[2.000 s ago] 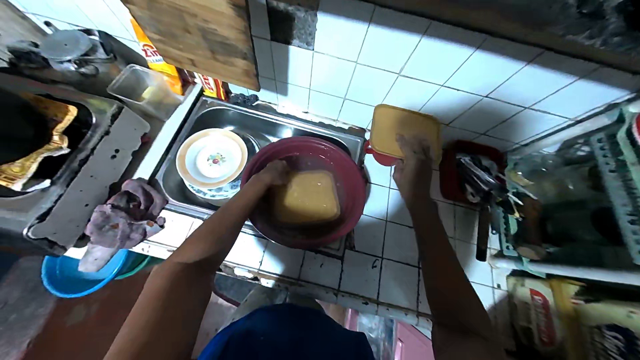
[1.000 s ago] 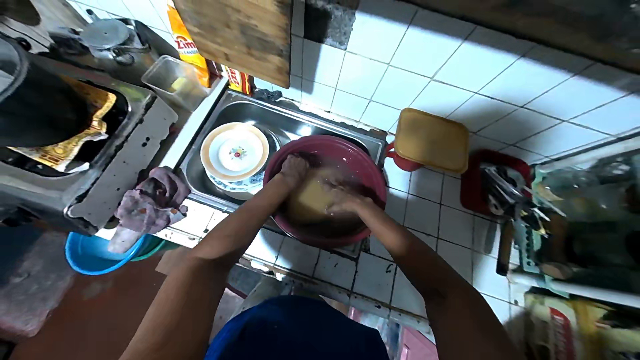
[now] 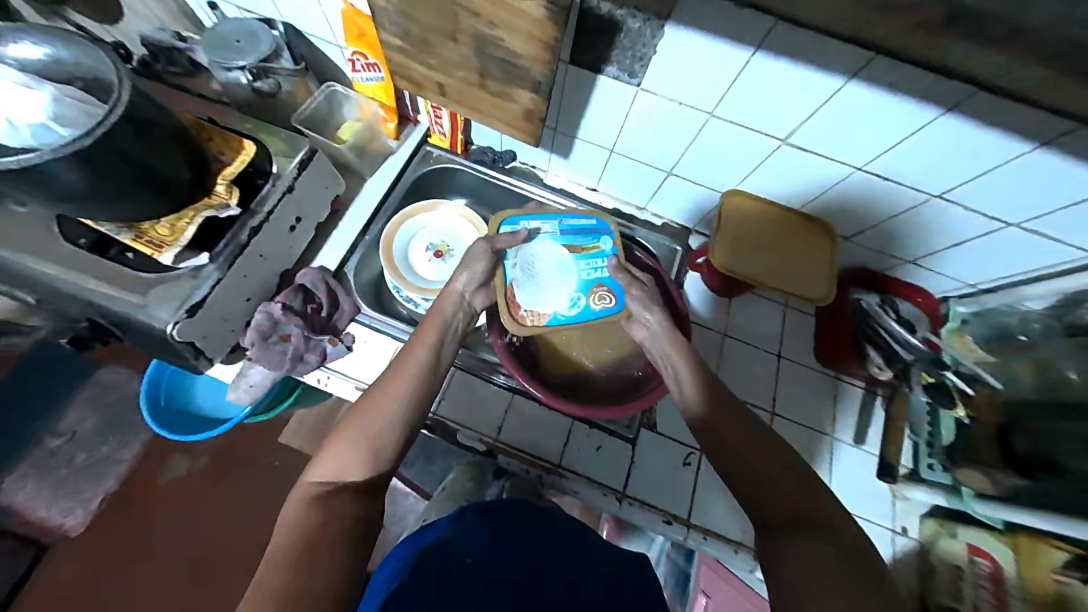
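Note:
Both of my hands hold a plastic ice cream tub lid (image 3: 557,270) with a blue printed face, above a maroon basin (image 3: 586,410). My left hand (image 3: 483,270) grips its left edge and my right hand (image 3: 642,304) its right edge. Water and a tan plastic piece (image 3: 591,350) show in the basin, partly hidden by the lid. The basin stands over the steel sink (image 3: 370,255). A bowl with a tan rim (image 3: 433,246) rests on other dishes in the sink, left of the basin. Another tan tub (image 3: 773,246) lies on the counter to the right, by a red cup (image 3: 718,274).
A black pot (image 3: 93,144) stands on the stove at left. A purple rag (image 3: 297,323) hangs at the counter edge above a blue basin (image 3: 191,399). A red container with cutlery (image 3: 837,327) and a dish rack (image 3: 931,442) are at right. A wooden board (image 3: 484,51) leans on the wall.
Both hands were down in the basin one second ago; now they are raised above it with the printed lid between them. Two seconds ago my right hand was at the tan tub on the right.

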